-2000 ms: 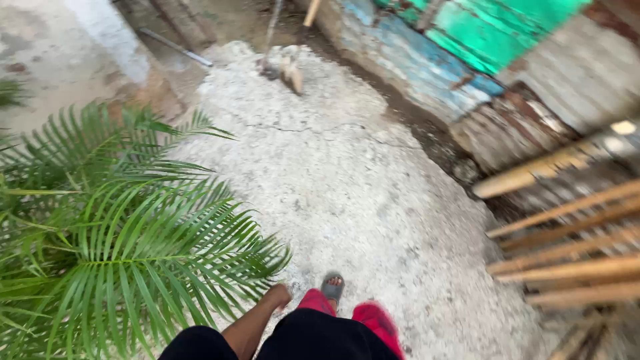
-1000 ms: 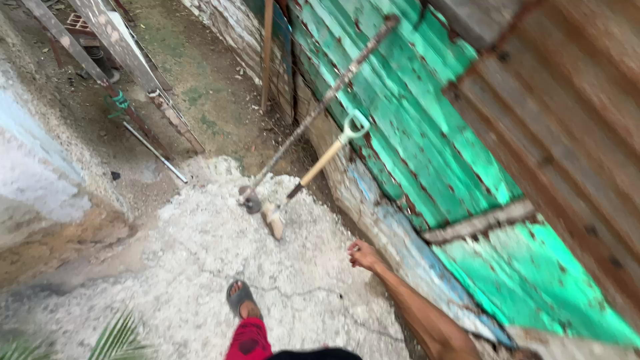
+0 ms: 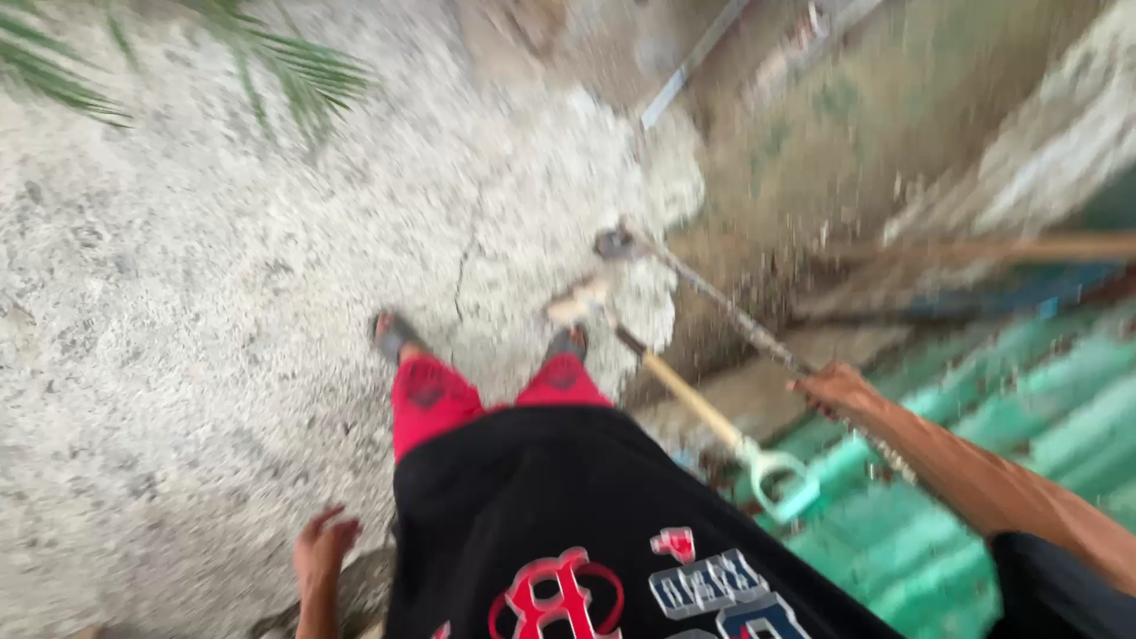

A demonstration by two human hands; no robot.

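Observation:
My right hand (image 3: 832, 389) is closed around the long metal rod (image 3: 741, 321), which runs down to a dark rounded head (image 3: 614, 241) on the concrete. Beside it leans a shovel with a wooden shaft (image 3: 692, 398) and a pale green D-shaped handle (image 3: 783, 484); its pale, dirt-covered blade (image 3: 577, 302) rests near my right foot. My left hand (image 3: 327, 540) hangs at the lower left with its fingers apart and nothing in it. The picture is blurred by motion.
Rough, cracked concrete (image 3: 266, 266) lies under my sandalled feet. Green corrugated metal sheeting (image 3: 1003, 435) stands on the right. Palm fronds (image 3: 293, 71) reach in at the upper left. A metal bar (image 3: 692, 62) lies on the ground near the top, beside bare dirt (image 3: 799, 151).
My right hand, empty one second ago, now holds the metal rod. My left hand has come into view. My feet are nearer the shovel blade. The view has turned strongly.

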